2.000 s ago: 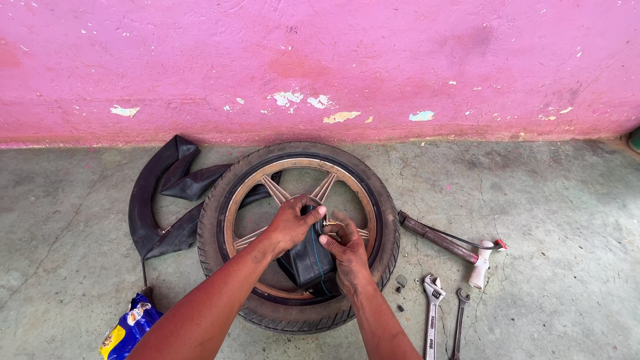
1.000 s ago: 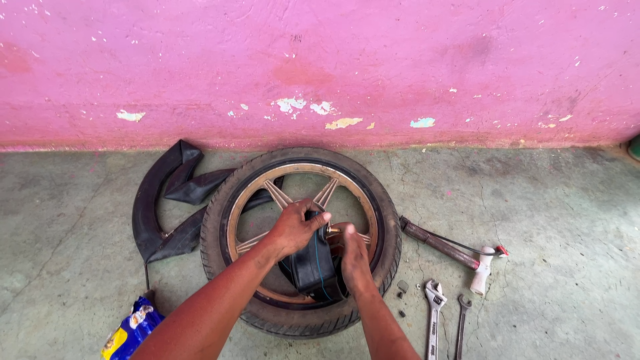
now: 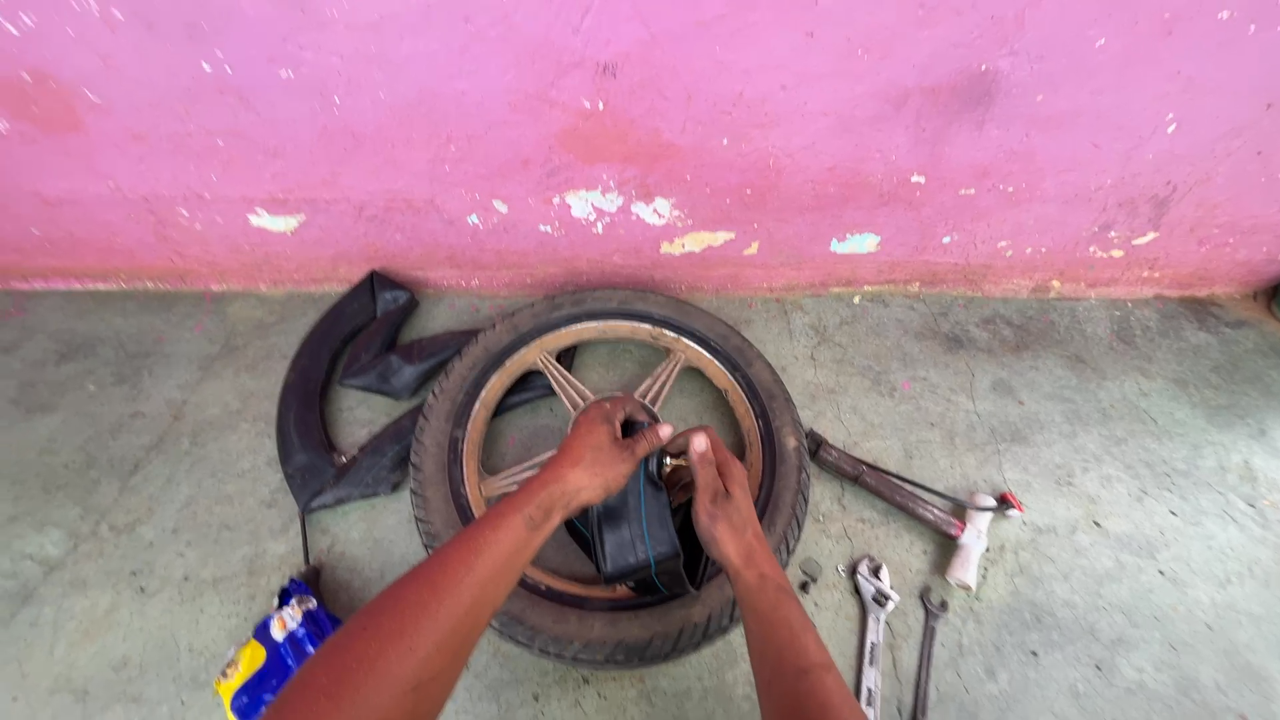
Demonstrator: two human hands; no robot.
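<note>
A folded black inner tube [image 3: 638, 530] with a blue line rests over the spoked wheel rim [image 3: 480, 420]. My left hand [image 3: 608, 448] grips the top of this tube, its thumb pointing toward the brass valve stem [image 3: 674, 461]. At the valve's outer end are the bent fingers of my right hand [image 3: 716, 490]; whether they pinch it is partly hidden. The rim sits inside a worn black tire [image 3: 780, 420] lying flat on the concrete floor.
Another black inner tube [image 3: 310, 400] lies left of the tire, near a blue and yellow packet [image 3: 285, 640]. To the right are a hand pump [image 3: 890, 490] with a pale handle, an adjustable wrench [image 3: 873, 630] and a spanner [image 3: 928, 650]. A pink wall [image 3: 640, 130] stands behind.
My right hand's fingers, extended beside the valve a second ago, are now bent in around its end. My left hand has stayed on the folded tube.
</note>
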